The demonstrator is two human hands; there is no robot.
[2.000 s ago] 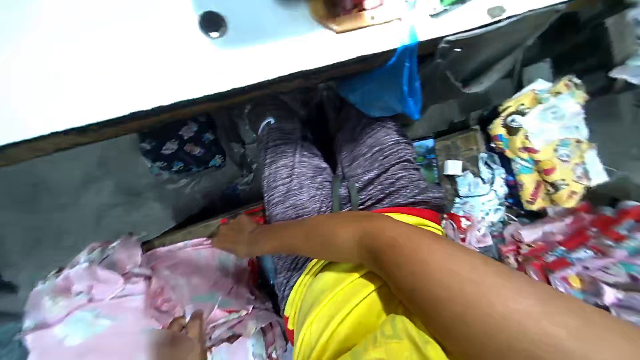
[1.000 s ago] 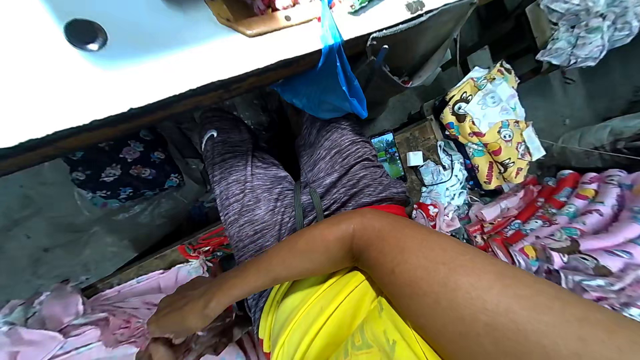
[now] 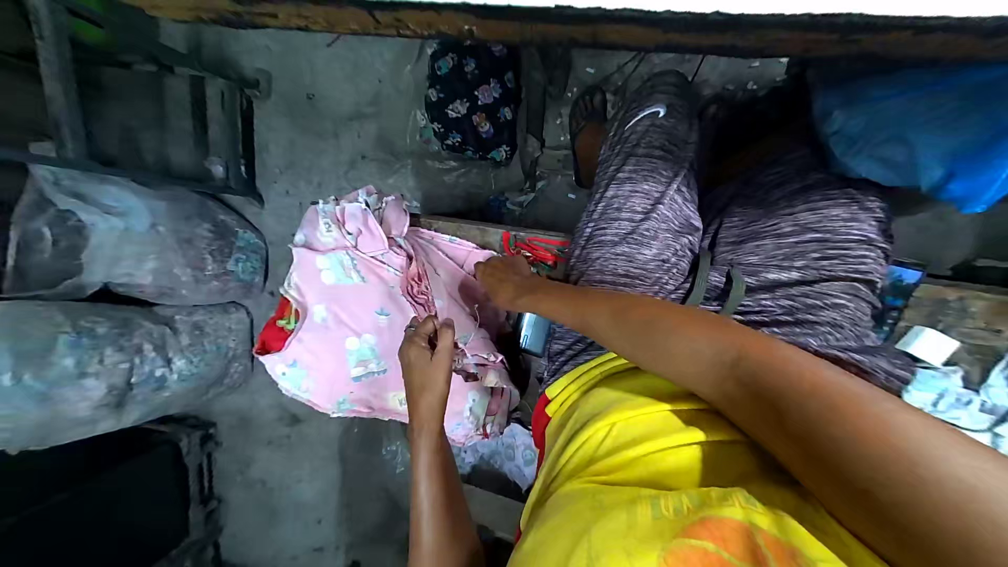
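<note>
Beside my thigh, a pile of pink printed fabric pieces (image 3: pixel 366 339) lies to the left, with gathered strips along its middle. My left hand (image 3: pixel 428 354) pinches a strip of this pink fabric between thumb and fingers. Across my lap reaches the right arm, and my right hand (image 3: pixel 504 281) grips the pink fabric's upper right edge, its fingertips partly hidden. Red straps (image 3: pixel 539 250) lie on a wooden board just beyond the right hand. A grey-blue cylindrical object (image 3: pixel 535 334) sits between the fabric and my leg.
Two large filled plastic sacks (image 3: pixel 126 370) lie at the left. A dark printed fabric bundle (image 3: pixel 474 102) rests on the floor ahead. The table edge (image 3: pixel 488 25) runs across the top. A blue plastic bag (image 3: pixel 917 130) hangs at the right, above a wooden board (image 3: pixel 957 315) with a white block.
The view has swung left, bringing the sacks and the whole pink pile into sight. My hands have moved apart from where they were close together a second ago.
</note>
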